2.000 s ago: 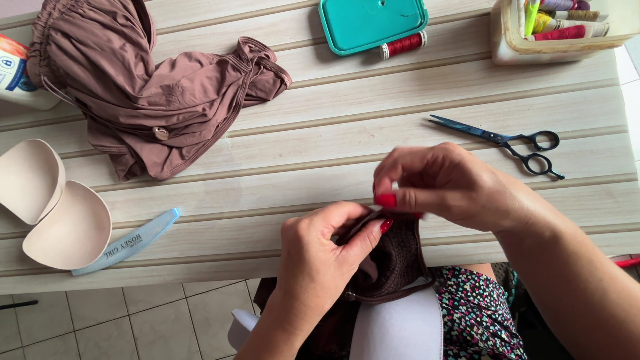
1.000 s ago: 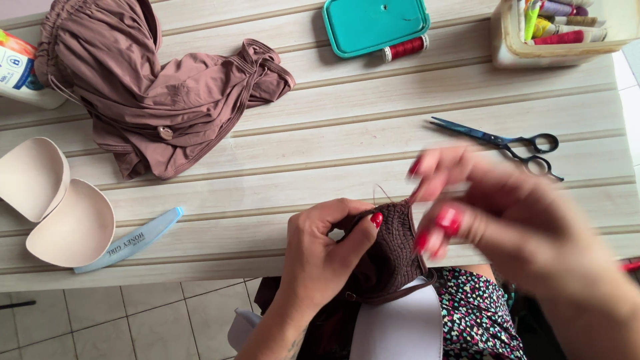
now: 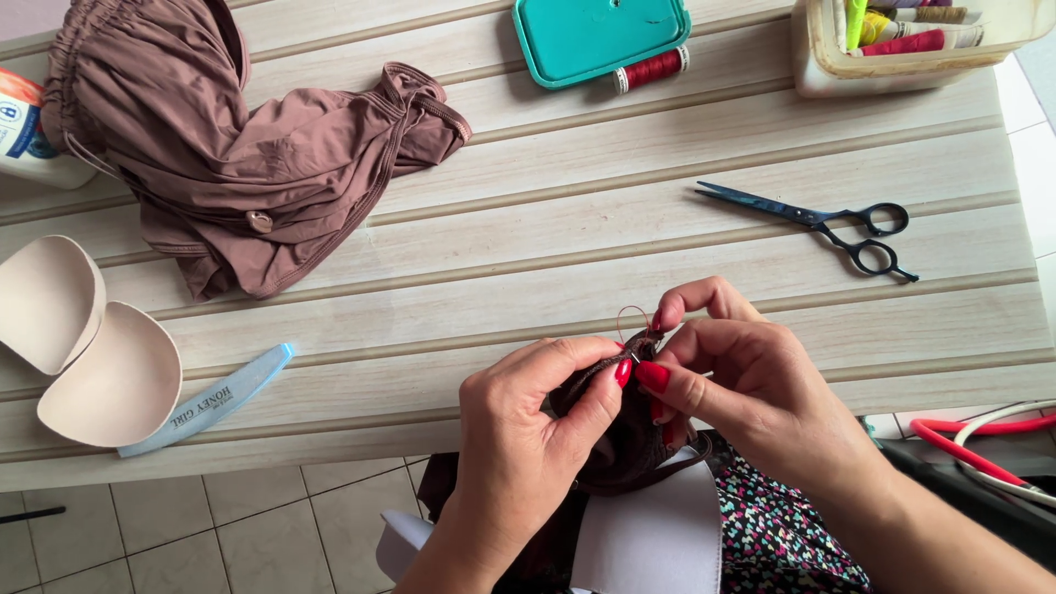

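Note:
My left hand (image 3: pixel 536 421) pinches the edge of a dark brown textured fabric piece (image 3: pixel 615 450) between thumb and forefinger, near the table's front edge. At the same edge, my right hand (image 3: pixel 726 371) holds the fabric, its fingertips beside a small sewing needle (image 3: pixel 635 358). A thin reddish thread (image 3: pixel 634 310) loops above the fingers. Below the fabric, a white cup-shaped piece (image 3: pixel 652 528) rests over the lap, partly hidden by the brown cloth. Which fingers grip the needle is hard to tell.
Thinning scissors or scissors (image 3: pixel 813 216) lie at right on the slatted table. Behind are a teal lid (image 3: pixel 602 37), a red thread spool (image 3: pixel 652 70) and a box of threads (image 3: pixel 907 70). At left lie a mauve garment (image 3: pixel 272 165), beige cups (image 3: pixel 115 375) and a nail file (image 3: pixel 206 402).
One second ago my right hand was blurred and raised off the fabric to the right. It is now back at the fabric edge, touching it beside my left hand.

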